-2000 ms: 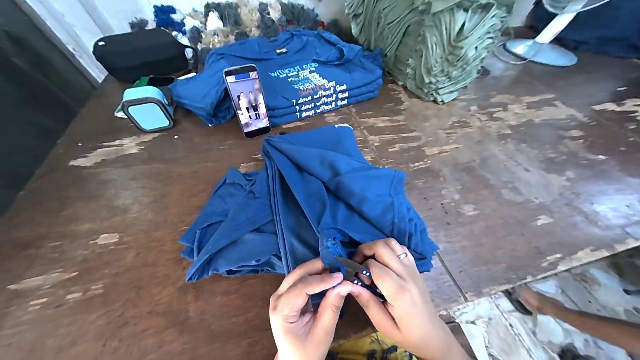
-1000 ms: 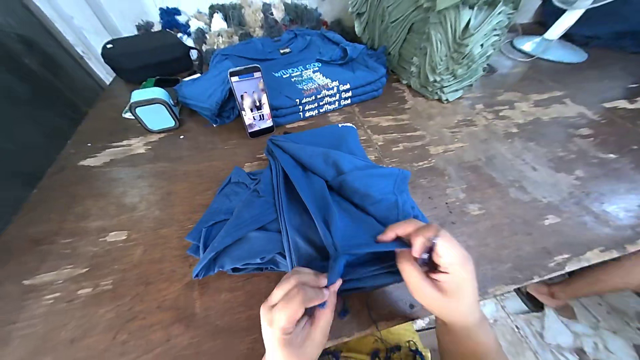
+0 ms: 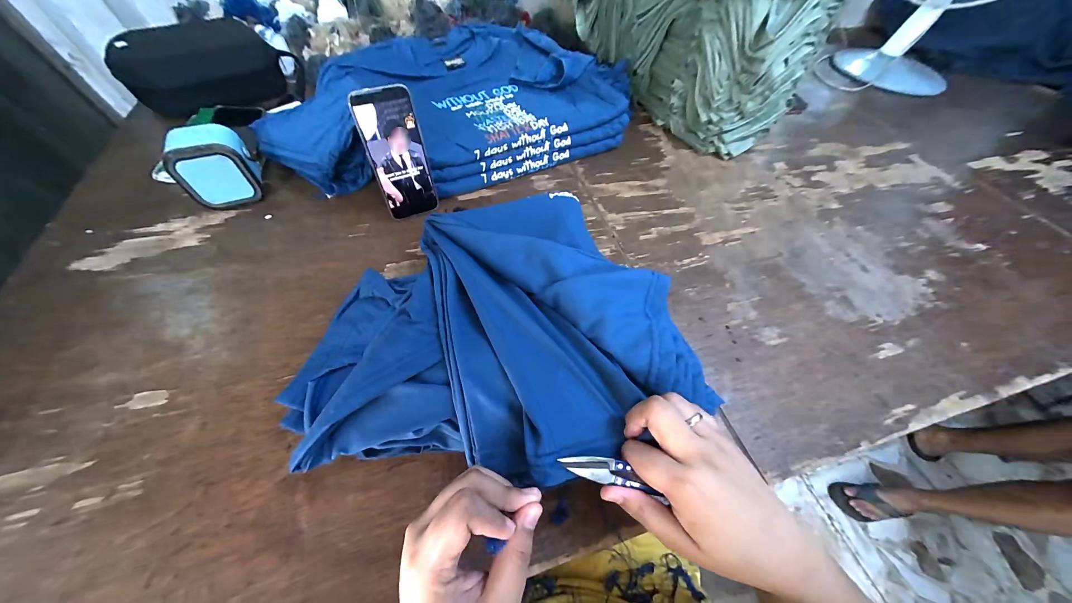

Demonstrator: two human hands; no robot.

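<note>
A blue fabric garment (image 3: 536, 310) lies bunched in folds on the wooden table (image 3: 209, 335), its near hem close to both hands. My right hand (image 3: 703, 486) holds small thread snips (image 3: 607, 471), their pointed blades toward the left over the hem, while its index finger touches the cloth. At the lower edge of the garment, my left hand (image 3: 473, 528) has thumb and fingertips pinched together; a bit of blue shows beneath them, and whether they grip the cloth or a thread cannot be told.
Behind the garment a phone (image 3: 394, 151) leans on folded printed blue shirts (image 3: 536, 100). A light blue speaker (image 3: 213, 167) and black case (image 3: 197, 67) stand left. Green cloth (image 3: 712, 67) is piled behind. Yellow cloth with thread scraps (image 3: 620, 574) lies below the edge; another person's feet (image 3: 888, 502) are right.
Both hands have moved along the near hem. The right hand lifted the hem a second ago; now the cloth lies lower and the snips' blades show plainly. The phone's picture has changed.
</note>
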